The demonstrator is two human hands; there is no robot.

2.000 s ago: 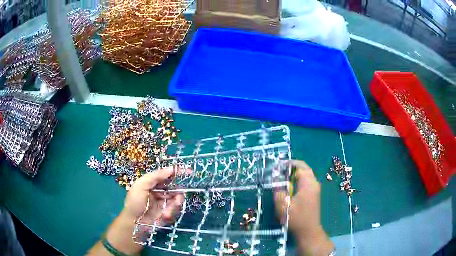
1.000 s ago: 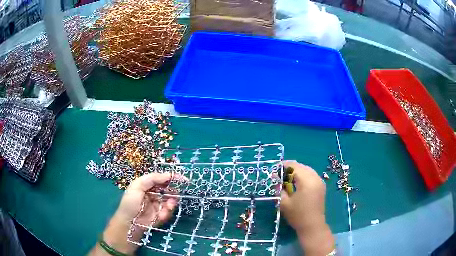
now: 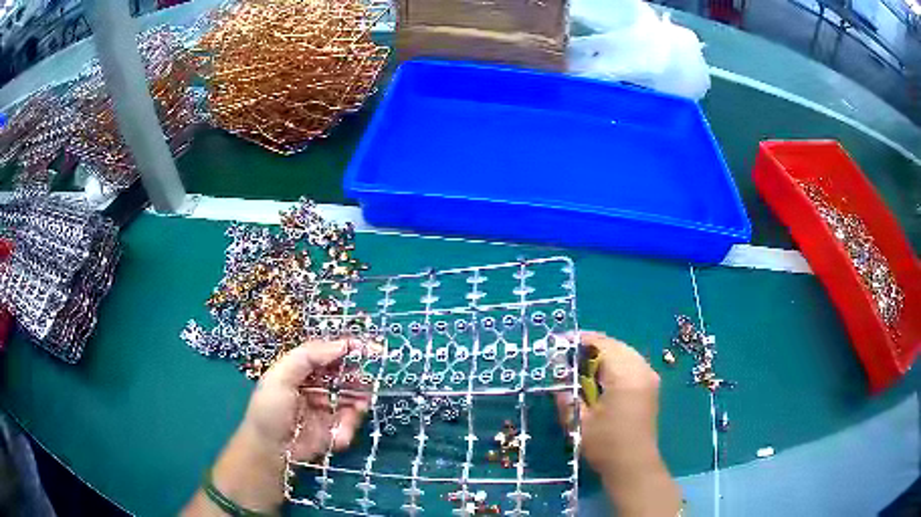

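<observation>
A flat silver plated sprue frame (image 3: 444, 353) is held up over the bench, with rows of small parts across its middle and bare bars above and below. My left hand (image 3: 308, 404) grips its left side, thumb on top, fingers showing through the bars. My right hand (image 3: 616, 404) holds its right edge, with yellow-and-dark nippers (image 3: 589, 374) mostly hidden in the fist. Loose silver parts and some copper-gold ones show through the frame's lower bars. A mixed loose parts pile (image 3: 268, 298) lies behind my left hand.
A blue tray (image 3: 550, 232) stands behind the frame. A red tray (image 3: 823, 237) with small parts is at right, a small side cluster (image 3: 693, 350) nearer. Stacked silver frames (image 3: 61, 268), a metal post (image 3: 136, 111) and copper-gold frames (image 3: 293, 76) are at left. A cardboard box (image 3: 483, 30) is behind.
The frame shifts and tilts slightly between views, staying in both hands. The yellow nipper handles show at a different angle in my right fist. The background shifts a little with the head.
</observation>
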